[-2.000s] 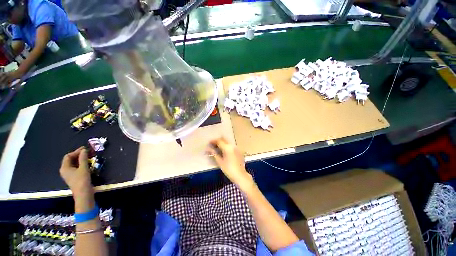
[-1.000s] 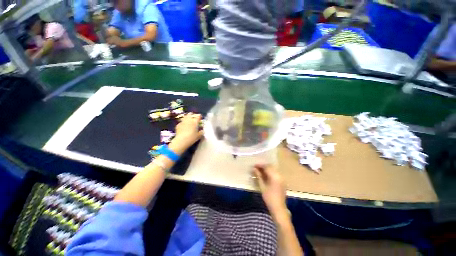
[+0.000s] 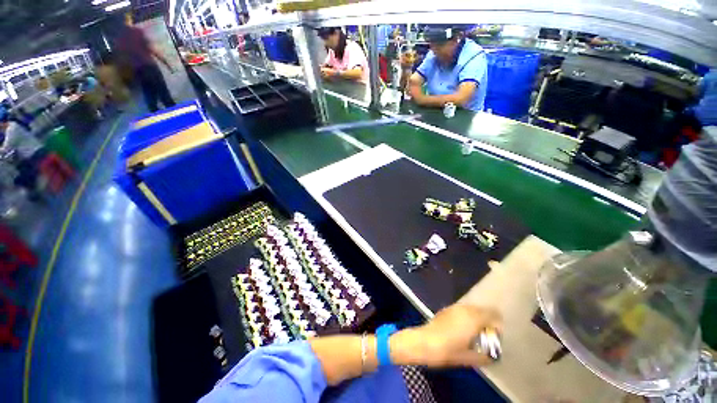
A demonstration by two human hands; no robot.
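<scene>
My left hand (image 3: 457,337), with a blue wristband, is over the front edge of the pale board (image 3: 515,295). Its fingers are closed on a small white-and-dark part (image 3: 489,344), blurred. My right hand is not in view. Several loose circuit boards (image 3: 450,211) lie on the black mat (image 3: 377,206). A joined board and plug unit (image 3: 425,251) lies nearer me on the mat. The clear fume hood (image 3: 621,315) is at the right, with a thin dark tip (image 3: 560,354) beside its lower rim. White plug parts are partly hidden at the bottom right corner.
A black parts tray (image 3: 211,303) is low at the left, with rows of white-topped units (image 3: 287,283) and yellow-dark boards (image 3: 228,234). Blue bins (image 3: 177,185) stand beyond it. The green conveyor (image 3: 409,153) runs behind the mat. A person in blue (image 3: 452,75) sits across it.
The view has swung left, bringing the tray rows and bins in. My left hand has left the black mat and is nearer the board's front edge with a small part. My right hand has gone out of view.
</scene>
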